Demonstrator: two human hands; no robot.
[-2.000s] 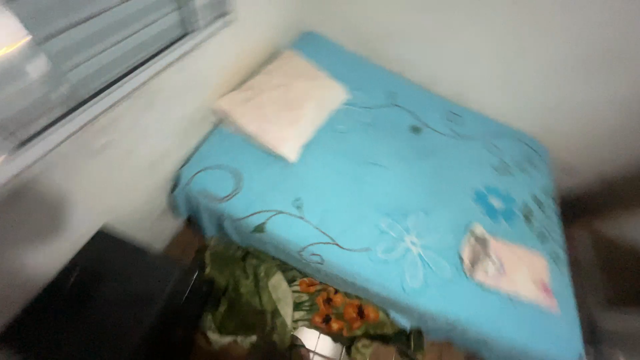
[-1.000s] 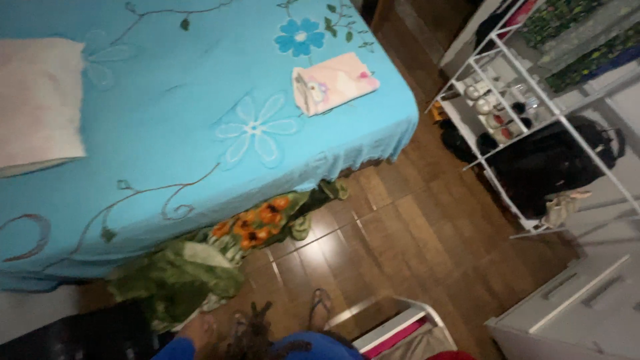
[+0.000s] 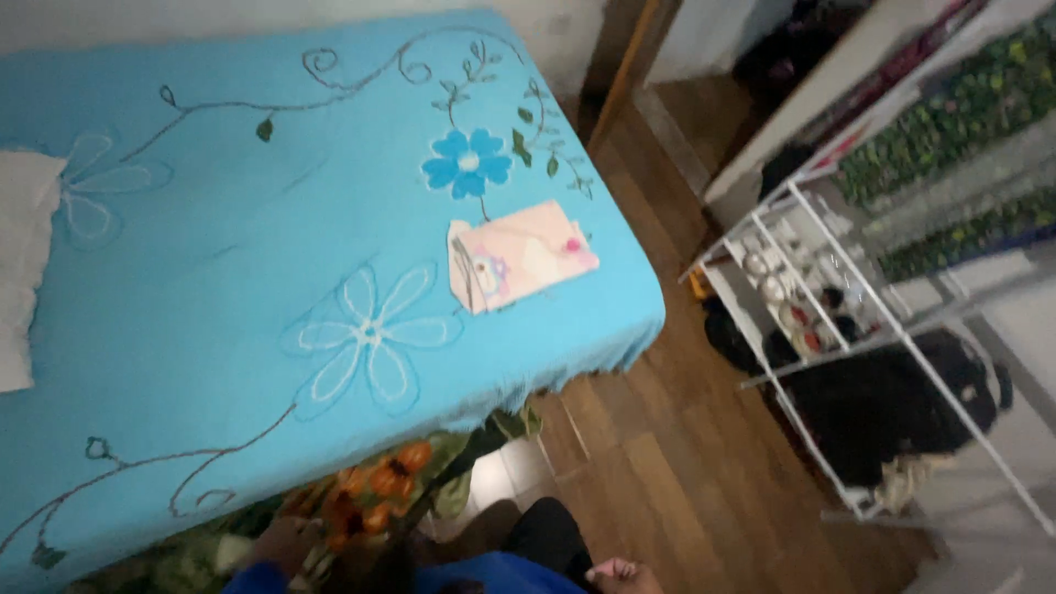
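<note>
My left hand (image 3: pixel 285 544), below a blue sleeve, is low in the view against a green blanket with orange flowers (image 3: pixel 375 495); blur and shadow hide whether its fingers grip the cloth. At the bottom edge my right hand (image 3: pixel 619 575) hangs over the floor with its fingers curled, and nothing can be made out in it. A bed with a blue flowered bedspread (image 3: pixel 247 313) lies in front of me. On it rest a folded pink printed cloth (image 3: pixel 528 256) near the right corner and a pale pillow (image 3: pixel 25 264), cut off at the left edge.
A white metal rack (image 3: pixel 858 285) stands at the right, with shoes (image 3: pixel 784 297), a black bag (image 3: pixel 899 404) and hanging clothes on it. Brown wooden flooring (image 3: pixel 660 462) runs between bed and rack. A door frame (image 3: pixel 631 74) is at the back.
The view has swung toward the bed's right end and the rack. My left hand now shows at the flowered blanket, and my right hand has come into view at the bottom.
</note>
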